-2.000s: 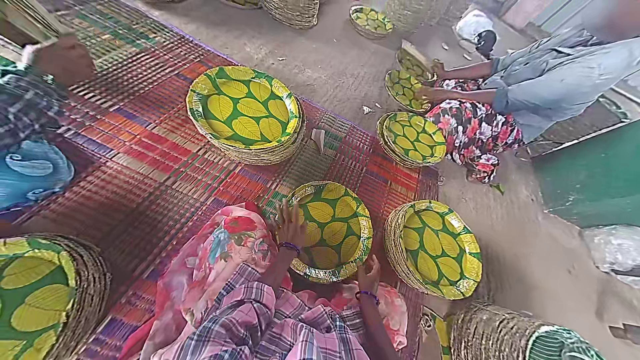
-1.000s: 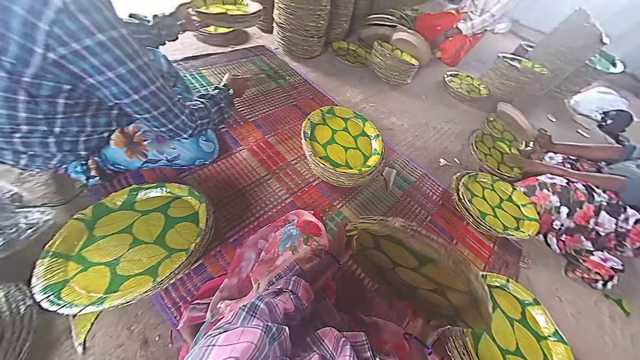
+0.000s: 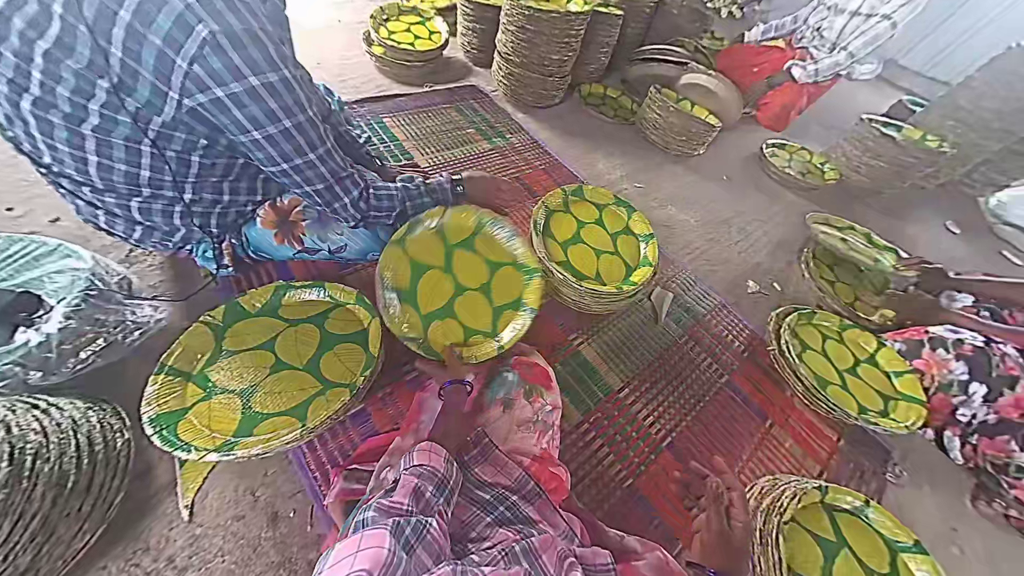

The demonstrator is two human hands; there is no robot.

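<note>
My left hand grips the near rim of a round plate with a yellow leaf print on green, raised above the woven mat. That plate hangs between a large stack of leaf-print plates on the left and a smaller stack on the mat. At the lower right my right hand is empty with its fingers apart, somewhat blurred, beside a tilted stack of plates. A co-worker's hand reaches close behind the held plate; whether it touches the plate cannot be told.
A co-worker in a checked shirt sits at the left, another person's hands hold a plate at the right. Tall plate stacks stand at the back, a leaning stack at right. A plastic bag lies far left.
The plate at my hands has moved left, now in my left hand alone; my right hand has let go. The co-worker's arm has reached toward the middle. The view has swung left.
</note>
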